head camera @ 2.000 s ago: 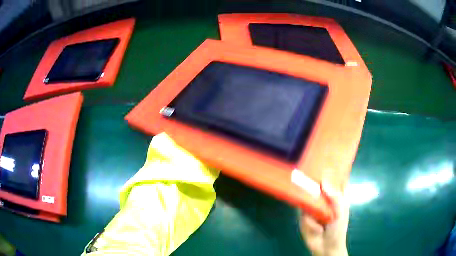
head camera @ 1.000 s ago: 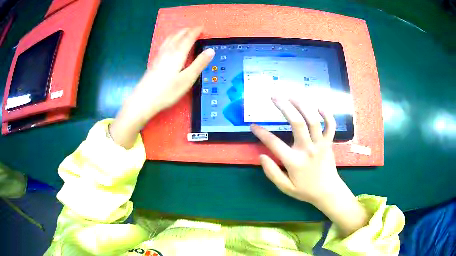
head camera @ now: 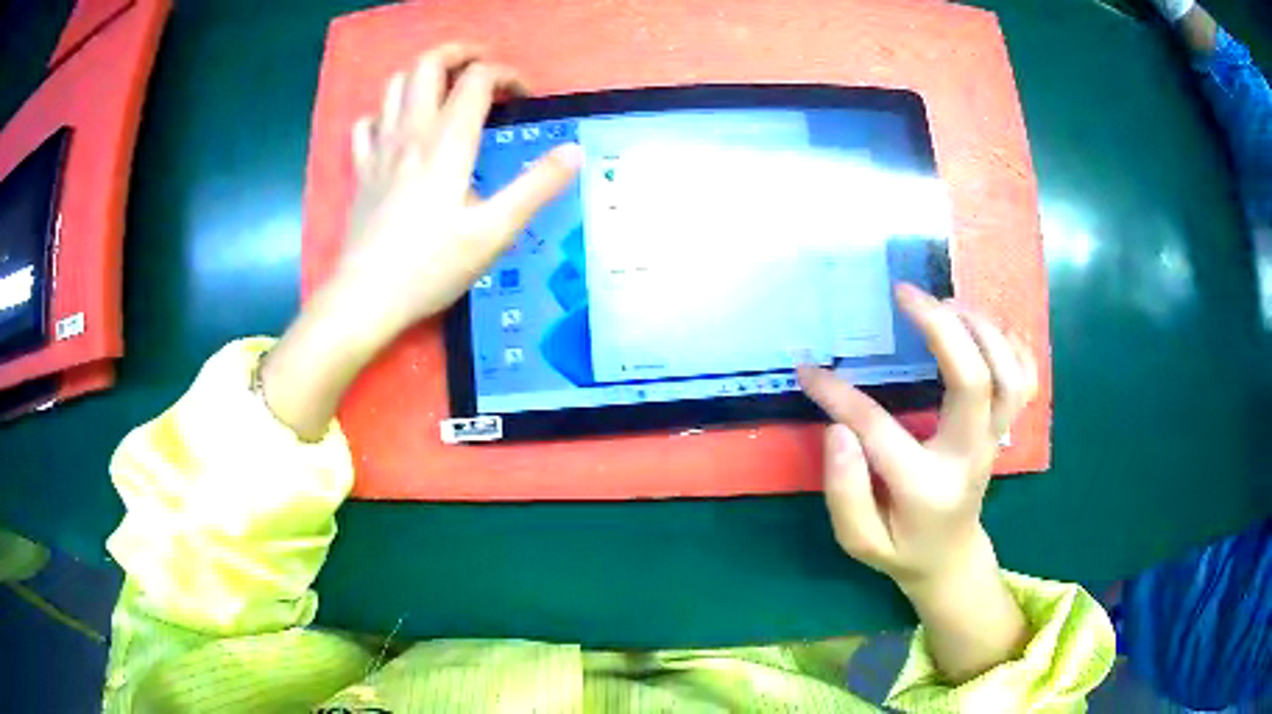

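Observation:
A black-framed tablet (head camera: 698,258) lies on a red-orange foam tray (head camera: 670,467) in the middle. Its screen is lit, with a large pale window over a blue swirl desktop, partly washed out by glare. A white barcode label (head camera: 472,430) is at its lower left corner. My left hand (head camera: 433,209) is open at the tablet's upper left, its thumb over the screen and its fingers near the top edge. My right hand (head camera: 921,446) is open at the lower right, its index fingertip at the screen's lower edge, other fingers spread over the right side.
At the left, stacked foam trays (head camera: 105,195) bear a dark tablet (head camera: 25,251). All lie on a glossy dark green bench (head camera: 558,572). A blue sleeve (head camera: 1235,98) of another person is at the upper right edge. Blue fabric (head camera: 1207,628) shows at the lower right.
First both arms were at a tilted tray with a dark tablet. Now the tray lies flat before me and the screen is lit. Since one second ago, a larger window has opened and my right hand moved right.

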